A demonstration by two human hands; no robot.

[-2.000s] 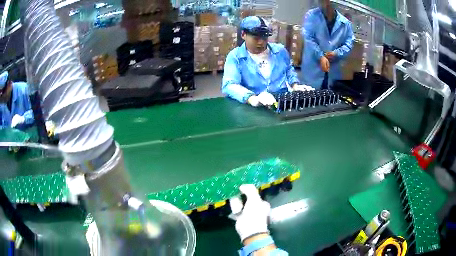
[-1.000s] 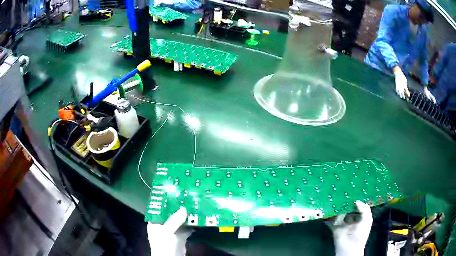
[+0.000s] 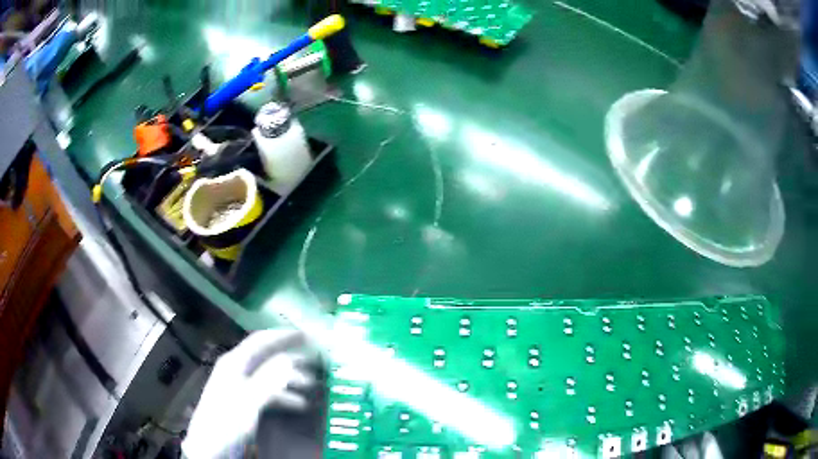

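Note:
A long green circuit board (image 3: 547, 376) lies solder side up at the lower right, its near edge partly cut off by the picture. Rows of silver joints show, with slot-shaped pads at its left end. My left hand (image 3: 251, 394), in a blurred white glove, is just left of the board's end, fingers loosely curled, with nothing seen in it. Only a small white part of my right hand (image 3: 701, 446) shows under the board's near edge at the bottom; its grip is hidden. Thin solder wire (image 3: 439, 179) runs over the green mat towards the board.
A black tray (image 3: 285, 208) at the left holds a white bottle (image 3: 283, 151) and a cream cup with a yellow outside (image 3: 221, 208). A blue tool with a yellow end (image 3: 247, 82) stands behind. A clear fume hood (image 3: 709, 179) is at upper right, another green board (image 3: 466, 16) at top.
My left hand has come off the board's left end. My right hand is now mostly hidden. The view has turned left and closer, so the tray and board look larger and further right.

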